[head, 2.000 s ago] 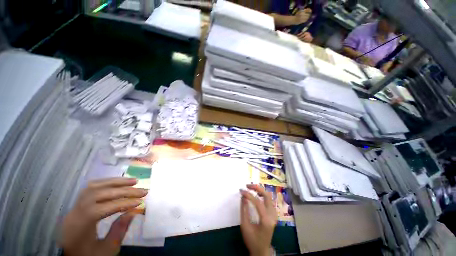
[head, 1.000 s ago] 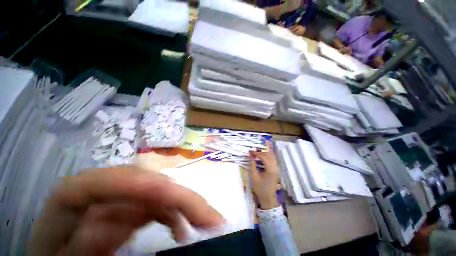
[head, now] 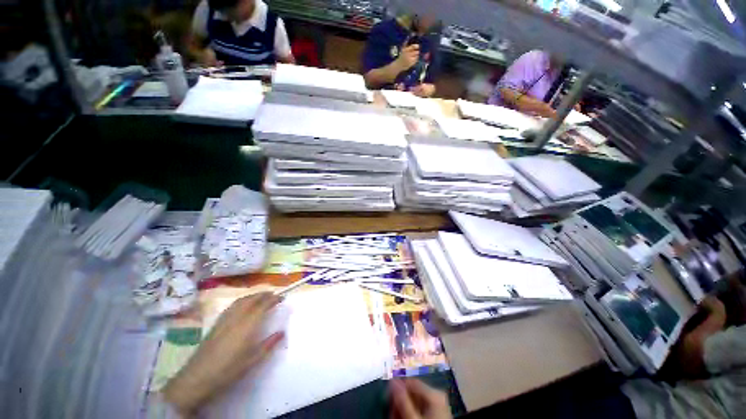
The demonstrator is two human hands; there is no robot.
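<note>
A flat white panel (head: 327, 352) lies at a tilt on the colourful printed sheet (head: 417, 340) in front of me. My left hand (head: 233, 352) lies over its left part, with fingertips and thumb apart and nothing visible between them. My right hand (head: 417, 399) is at the bottom edge, just off the panel's lower right corner. Its fingers are bent and blurred, so I cannot tell whether they hold something. Thin white sticks (head: 360, 263) lie loose behind the panel. A clear tub of small white parts (head: 235, 237) stands behind left.
Larger white parts (head: 166, 274) and a tray of sticks (head: 123, 225) lie left. White stacks stand far left (head: 61, 327), behind (head: 331, 155) and right (head: 499, 274), with cardboard (head: 515, 352) below the right one. Green-faced units (head: 642, 315) and people are beyond.
My left hand has moved back from close to the camera onto the panel. My right hand has moved from the sticks to the bottom edge. The view has tilted up.
</note>
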